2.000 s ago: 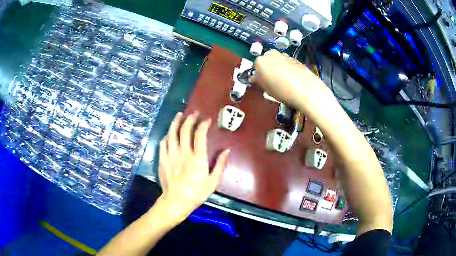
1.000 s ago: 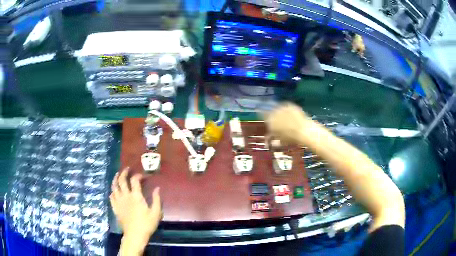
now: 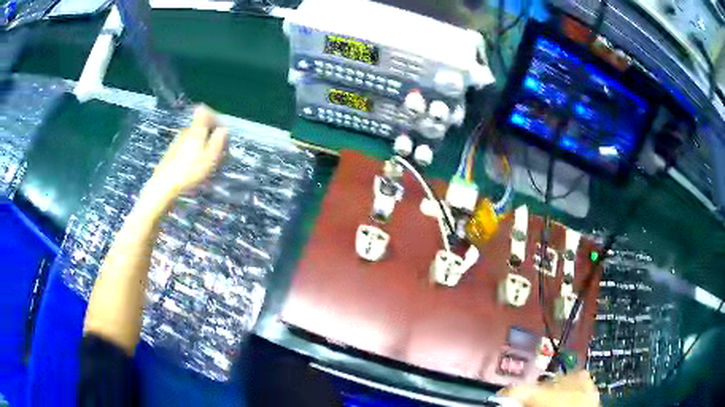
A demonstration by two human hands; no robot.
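Note:
My left hand (image 3: 191, 155) is over the back part of the left blister tray (image 3: 183, 262), fingers bent downward; blur hides whether it holds a unit. The shiny clear tray has rows of pockets. My right hand (image 3: 556, 391) is at the bottom edge, cut off, in front of the panel meter (image 3: 510, 364); its fingertips and any held thing cannot be made out. The reddish-brown test board (image 3: 397, 318) lies between the trays. A whitish socket outlet (image 3: 371, 242) stands at its left, below a white test holder (image 3: 384, 199). More sockets stand to the right.
Two stacked instruments (image 3: 374, 71) with yellow displays stand behind the board. A display screen (image 3: 580, 103) stands at back right. A white test lead (image 3: 433, 195) loops over the board, beside an amber block (image 3: 482, 222). Black cables (image 3: 548, 207) hang across its right side. Another tray (image 3: 636, 318) lies right.
The camera view has turned. My left hand has moved from the board's left edge to the left tray. My right hand has moved from the back of the board to its front right corner.

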